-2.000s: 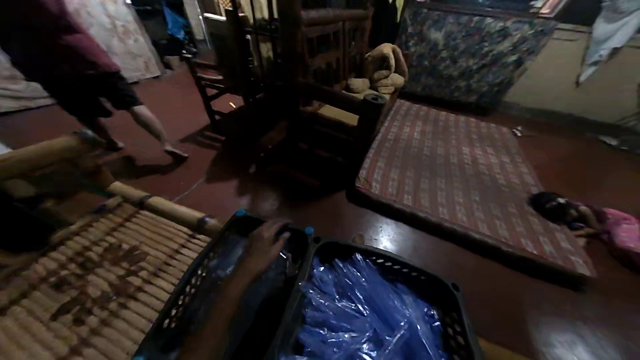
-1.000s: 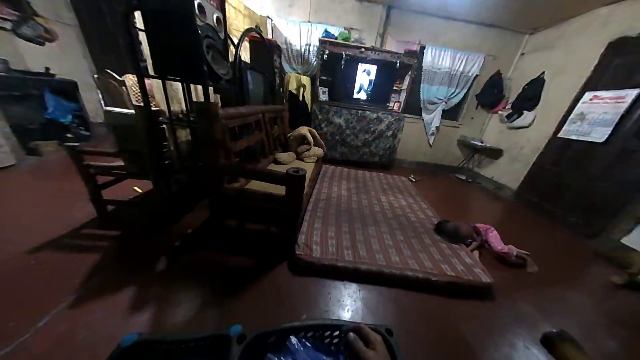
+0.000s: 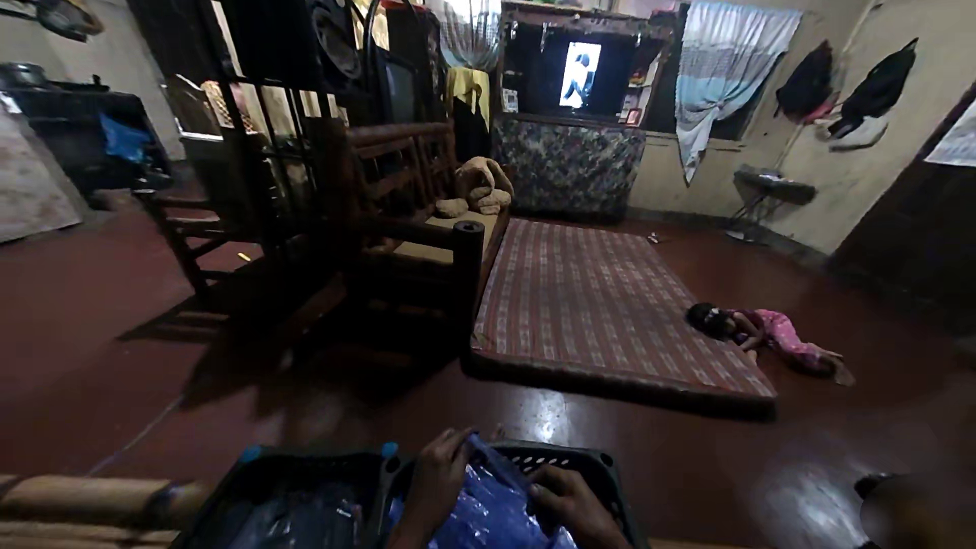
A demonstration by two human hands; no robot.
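Both hands are over the right-hand black plastic basket (image 3: 602,457), which holds a heap of shiny blue plastic packets (image 3: 484,518). My left hand (image 3: 441,476) pinches the top of a blue plastic piece (image 3: 492,457) at the basket's left side. To its right, my right hand (image 3: 568,499) has bent fingers against the blue plastic; whether it grips a piece is hard to tell. Touching this basket on the left is a second black basket (image 3: 305,461) with blue bits at its rim corners and dark, clear-wrapped contents.
A bamboo seat (image 3: 91,499) lies at the lower left. Beyond the baskets are a dark wooden bench (image 3: 467,267), a wooden chair (image 3: 191,244) and a striped mattress (image 3: 595,305). A person (image 3: 770,335) lies on the floor at the mattress's right edge. A lit television (image 3: 579,75) stands behind.
Both hands are now at the blue plastic; one second ago only one showed, at the right basket's rim. Two seconds ago a hand was over the left basket. The view has swung up and right.
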